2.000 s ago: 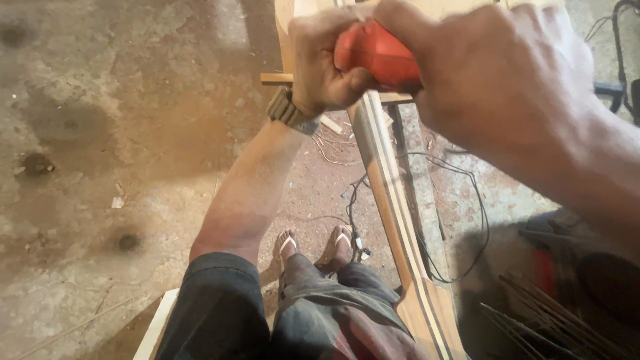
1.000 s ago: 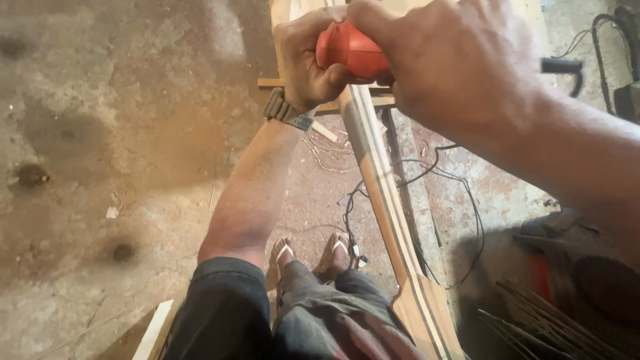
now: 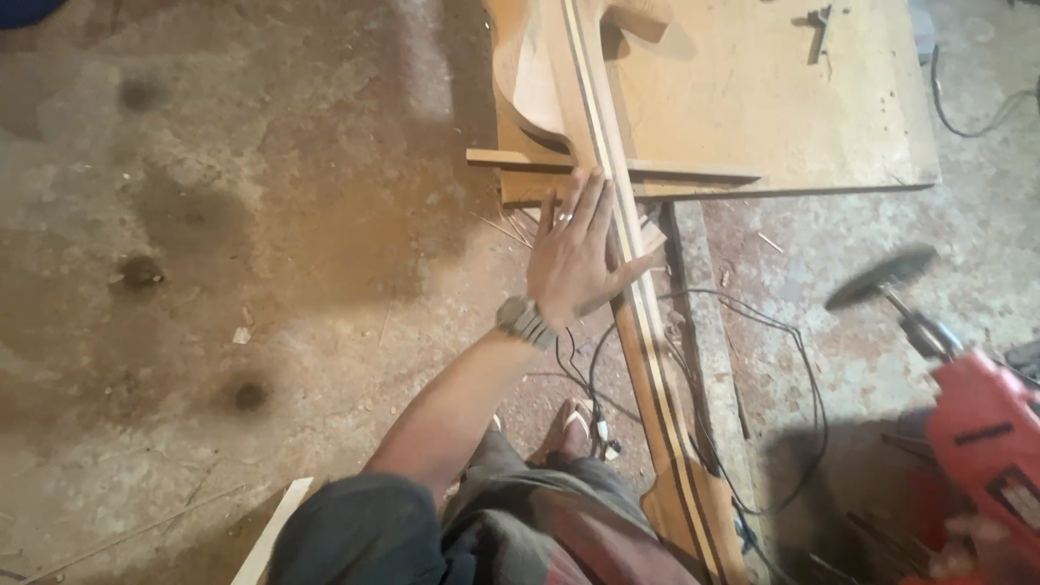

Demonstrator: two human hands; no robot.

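A wooden guitar neck with dark and pale laminated stripes (image 3: 640, 305) runs from the carved guitar body (image 3: 536, 77) at the top down to the headstock (image 3: 691, 508) near my lap. My left hand (image 3: 573, 252) lies flat on the neck just below the body, fingers spread and the thumb across the stripes. At the lower right edge my right hand (image 3: 971, 548), blurred and partly out of view, is around a red power drill (image 3: 983, 414). A round dark sanding disc (image 3: 881, 278) is fitted in the drill's chuck and points toward the neck.
The body rests over a wooden board (image 3: 772, 106), with a thin wooden strip (image 3: 699, 172) lying crosswise under the neck. A small metal tool (image 3: 821, 34) is on the board. Black cables (image 3: 816, 390) loop on the floor, and a pale wood strip (image 3: 272, 532) stands at lower left.
Both hands were together at the top around a red object. Now my left hand is flat on the neck, and my right hand is at the lower right with the drill.
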